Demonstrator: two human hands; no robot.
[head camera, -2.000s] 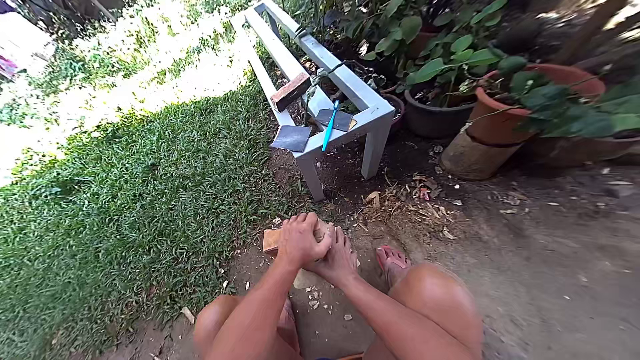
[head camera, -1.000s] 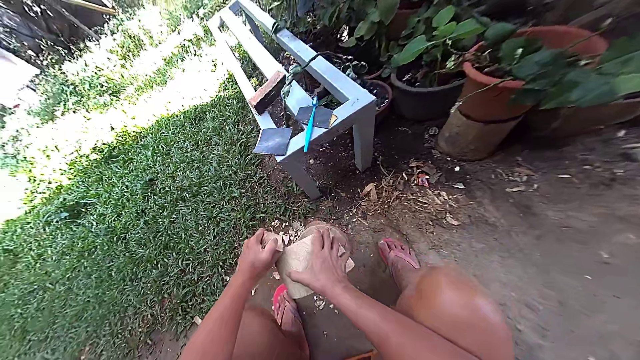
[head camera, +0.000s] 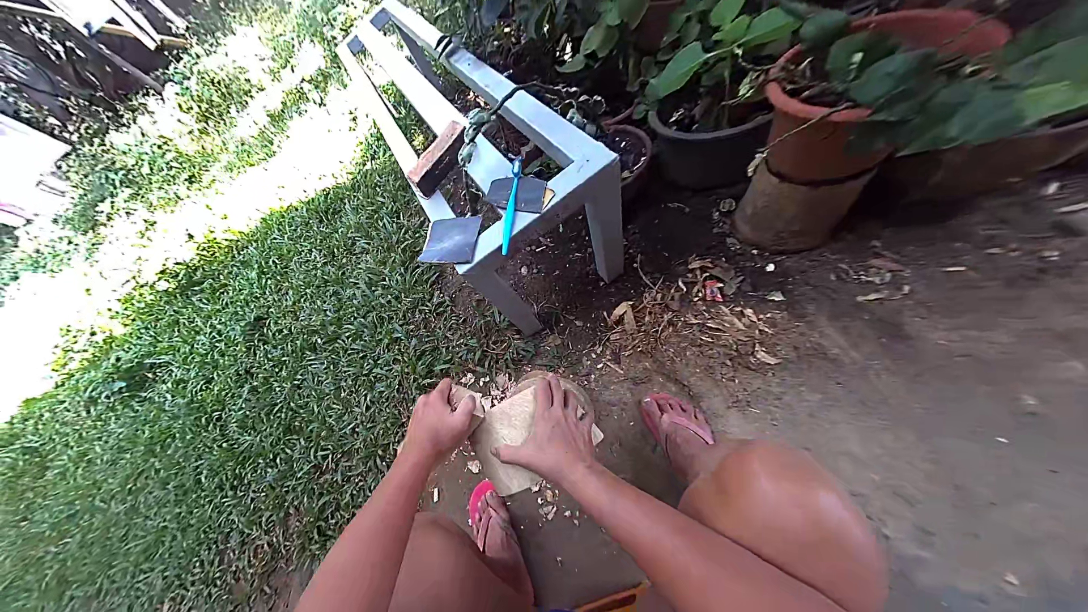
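Observation:
Between my feet, a pale sheet that looks like sandpaper (head camera: 507, 425) lies partly over a round, wood-coloured thing (head camera: 535, 381). My right hand (head camera: 557, 433) is spread on the sheet, fingers over its far right side; whether it grips something under the palm cannot be told. My left hand (head camera: 439, 419) is closed on a pale piece (head camera: 466, 399) at the sheet's left edge; whether it is part of the sheet is unclear. On the metal frame bench (head camera: 595, 161) are a brick (head camera: 438, 159), two dark sandpaper pieces (head camera: 450, 240) and a turquoise toothbrush (head camera: 511, 208).
Pale shavings (head camera: 548, 501) lie on the ground around the sheet. Dry leaves (head camera: 680, 310) are heaped by the bench leg. Potted plants, among them a terracotta pot (head camera: 816, 127) and a black pot (head camera: 710, 153), stand beyond. Grass (head camera: 297, 340) is at the left.
Two seconds ago my hands were together over a brown block, which is out of sight now. They have moved apart, and the pale sheet shows between them. The view has shifted a little.

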